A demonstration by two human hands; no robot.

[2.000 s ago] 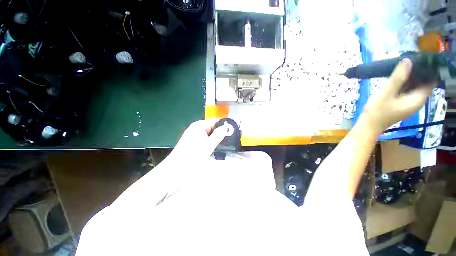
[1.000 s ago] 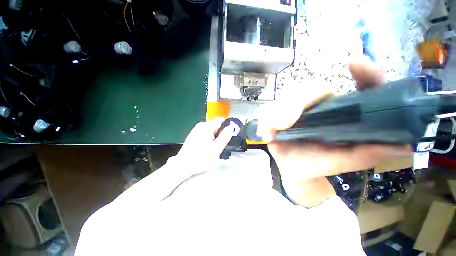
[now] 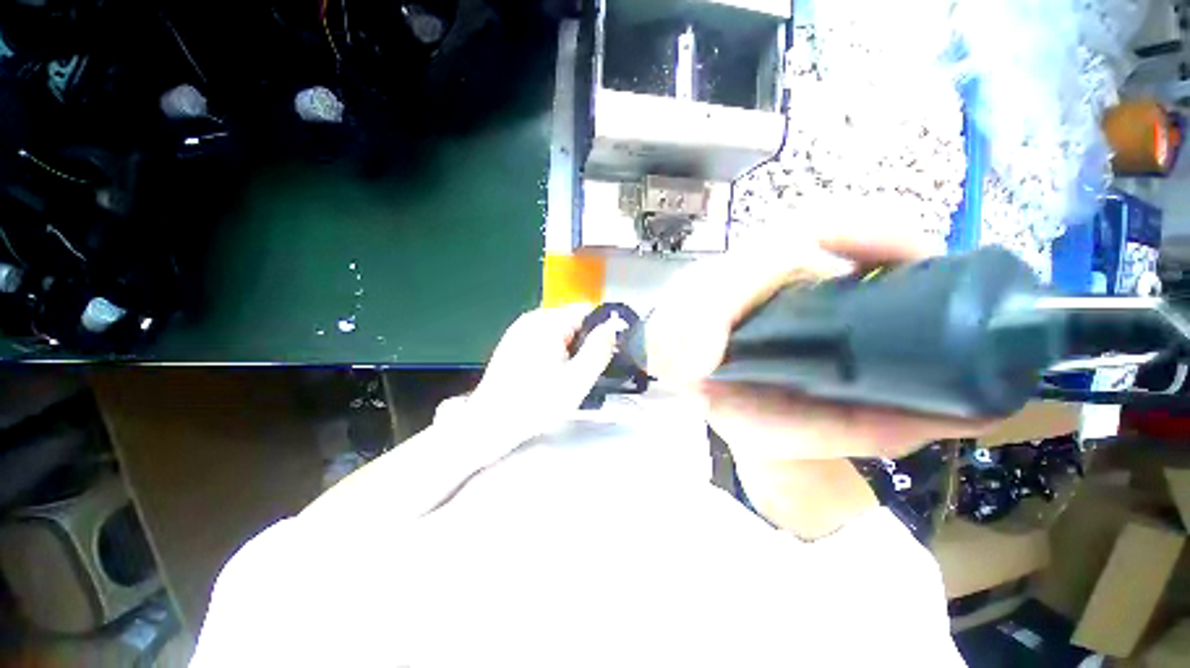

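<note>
My left hand (image 3: 538,363) holds a round black housing (image 3: 619,342) at the bench's front edge, its thumb or a finger over the housing's middle. My right hand (image 3: 770,379) is closed around a thick dark electric screwdriver (image 3: 900,337), which lies nearly level and points left toward the housing. The tool's tip is hidden behind the fingers of my right hand, so contact with the housing cannot be told. The screw feeder (image 3: 689,124) stands just behind the hands, its small metal pickup (image 3: 670,209) facing them.
Dark housings with white stubs (image 3: 317,105) lie on the green surface (image 3: 392,248) at left. A pile of small white parts (image 3: 861,144) is right of the feeder, beside a clear plastic bag (image 3: 1031,78). An orange roll (image 3: 1141,138) is far right. Cartons (image 3: 1133,585) stand below.
My right hand has brought the screwdriver from the far right to the housing, with its rear end now nearer the camera. My left hand still holds the housing. The view has shifted slightly.
</note>
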